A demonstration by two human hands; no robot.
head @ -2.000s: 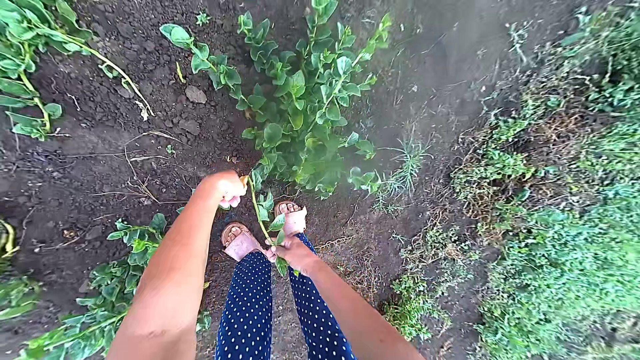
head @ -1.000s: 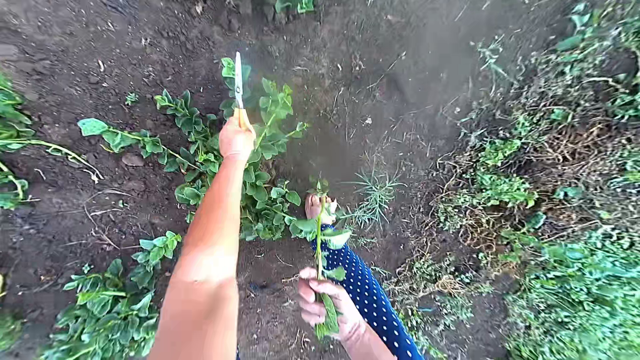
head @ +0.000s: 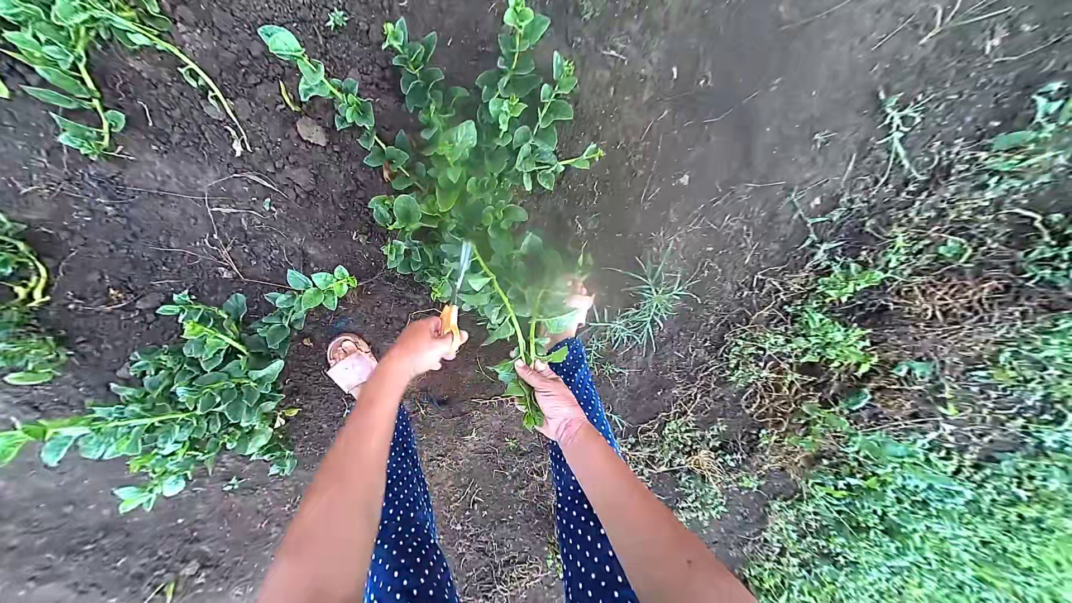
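My left hand (head: 429,345) is closed around the yellow-orange handle of a hand cutting tool (head: 450,322); whether it is a knife or scissors is unclear. Its pale metal blade points up against the lower edge of a leafy green plant (head: 452,180). To the right, my right hand (head: 551,397) grips cut or bent leafy green stems (head: 521,339), with leaves hanging below the fingers. These stems overlap the plant, so whether they are joined to it cannot be told.
Bare dark soil (head: 712,92) surrounds the plant. Another leafy plant (head: 209,389) spreads at lower left, more foliage (head: 67,67) at upper left. Low weeds (head: 913,519) cover the right side. My sandalled foot (head: 352,364) stands left of the plant; a spiky weed (head: 649,306) grows near the other.
My left hand with the tool has come down from over the plant to its near edge. My right hand has moved up to the plant, still gripping leafy stem.
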